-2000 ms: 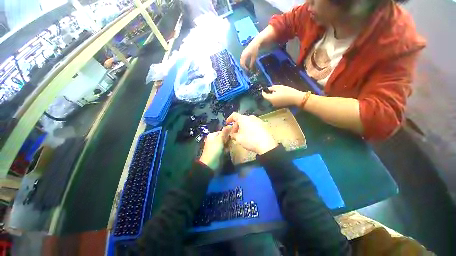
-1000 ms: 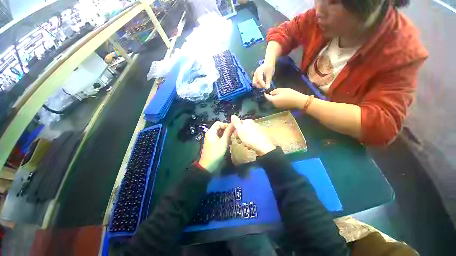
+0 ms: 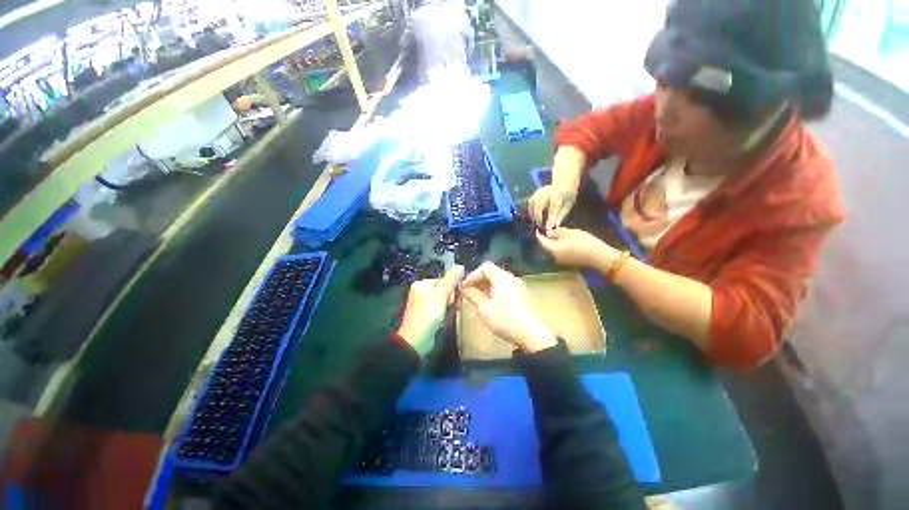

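Note:
My left hand [image 3: 429,307] and my right hand [image 3: 500,302] meet at the fingertips above the left edge of the tan parts box [image 3: 558,309]. A tiny dark part [image 3: 461,284] is pinched between them; its shape is too small to tell. Loose black housings [image 3: 404,267] lie in a heap just beyond my hands. The blue working tray [image 3: 503,413] lies in front of me under my forearms, with rows of black assembled units [image 3: 439,443] on its left part.
A full blue tray [image 3: 254,359] stands at left, with stacked blue sheets [image 3: 334,204] beyond. A clear plastic bag [image 3: 409,184] and filled trays [image 3: 473,184] lie past the heap. A coworker [image 3: 718,229] in orange works at right. The conveyor [image 3: 199,269] runs along the left.
The view has shifted, so the bench sits lower in the picture. My hands stay together at the fingertips; my right fingers are more bent. The coworker's head is lowered, and their hands are together.

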